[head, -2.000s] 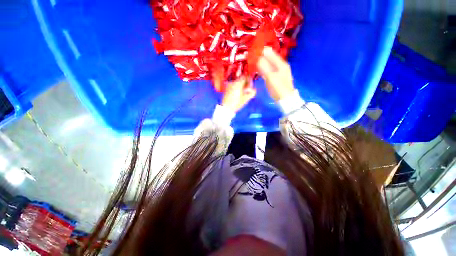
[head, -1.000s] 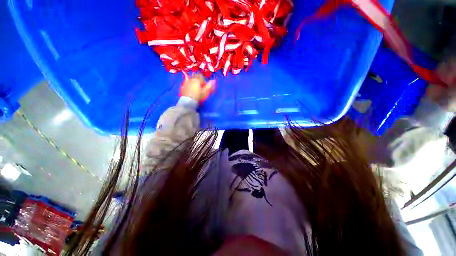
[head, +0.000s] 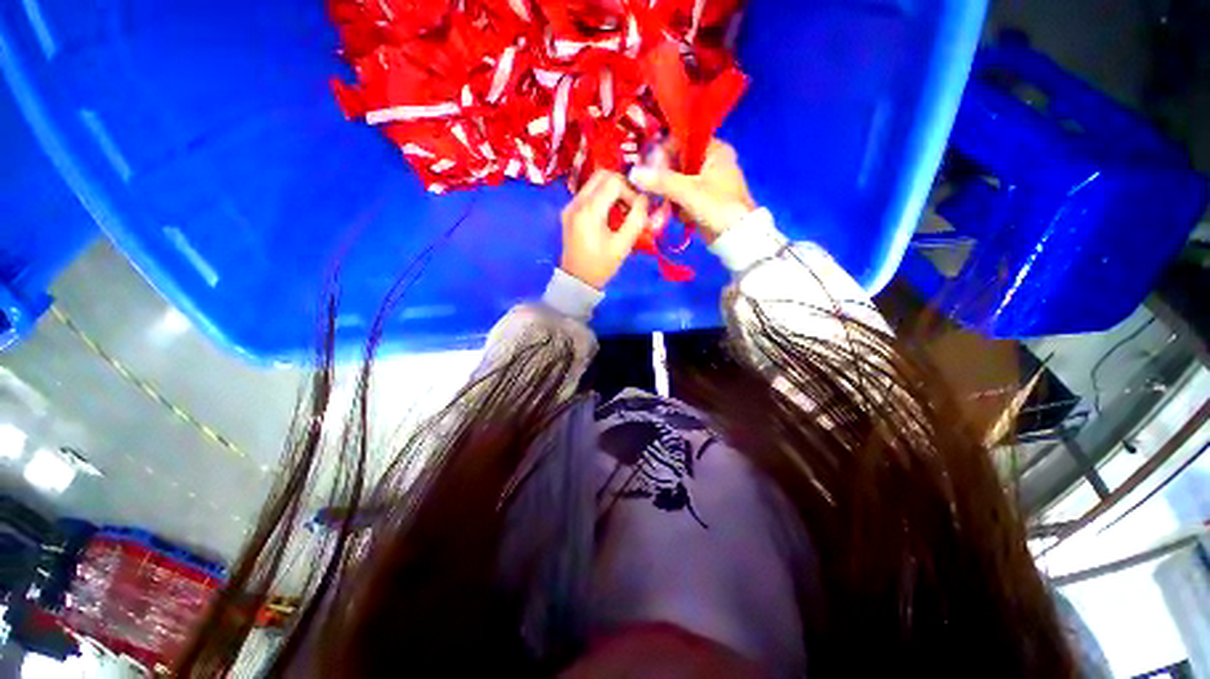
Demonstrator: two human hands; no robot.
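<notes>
A tangled pile of red-and-white strips (head: 491,86) lies in a large blue bin (head: 796,285), cut off by the frame's top edge. My left hand (head: 600,228) and my right hand (head: 703,188) are close together at the pile's near edge. The fingers of both hands are closed on a red strip (head: 690,113). It fans out above my right hand, and a thin red end hangs below between the hands. The fingertips partly hide where it is gripped.
A blue stool or crate (head: 1081,199) stands at the right, beyond the bin's rim. A brown cardboard box (head: 962,365) is partly hidden by hair. Stacked red goods (head: 139,597) are at lower left. Part of another blue bin (head: 40,259) shows at left.
My right hand has come back from the far right, where it held a long strip, to beside my left hand. My left hand has moved right along the pile's edge and now grips a strip.
</notes>
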